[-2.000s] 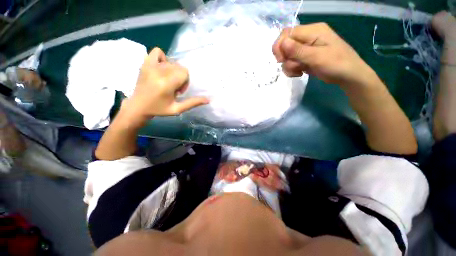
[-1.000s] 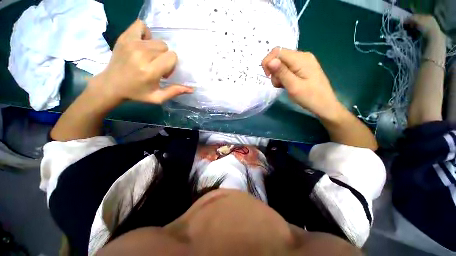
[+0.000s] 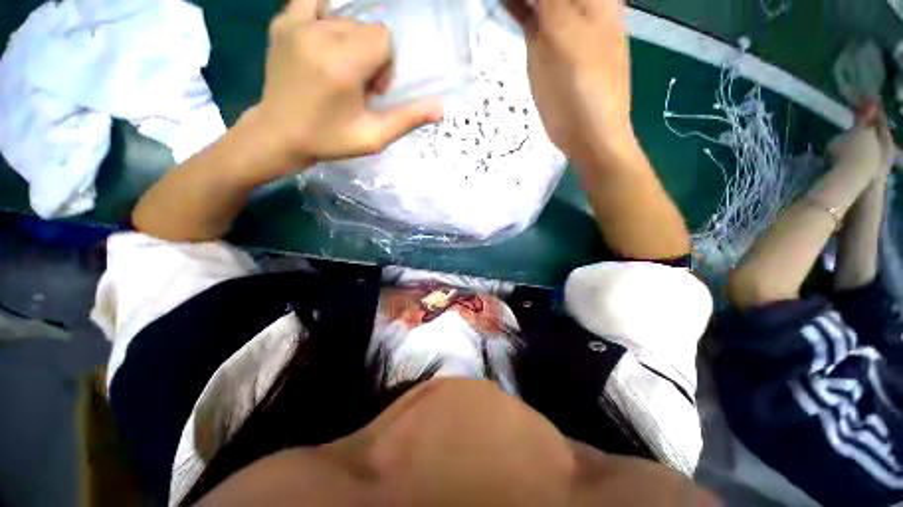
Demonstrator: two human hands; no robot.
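A large clear plastic bag (image 3: 436, 203) lies in front of me, filled with white material with many dark specks; what the parts are is too small to tell. My left hand (image 3: 332, 84) is over the bag's left side, its thumb stretched out and its fingers curled at a small clear, flat, straight-edged thing (image 3: 428, 45), perhaps a clear bag or box. My right hand (image 3: 579, 74) is over the bag's upper right, back turned up, its fingertips hidden at the top edge of the picture. Whether it grips anything is not visible.
A white cloth (image 3: 74, 84) lies heaped on the green worktop at left. Loose thin white cables (image 3: 748, 153) lie in a tangle at right. Beyond them are another person's forearms (image 3: 807, 233), hands near the pale rail (image 3: 733, 59).
Both hands have moved up towards the top edge. The right hand has turned its back up. The small clear thing now shows broadly between the hands. The neighbouring person's arms reach further up.
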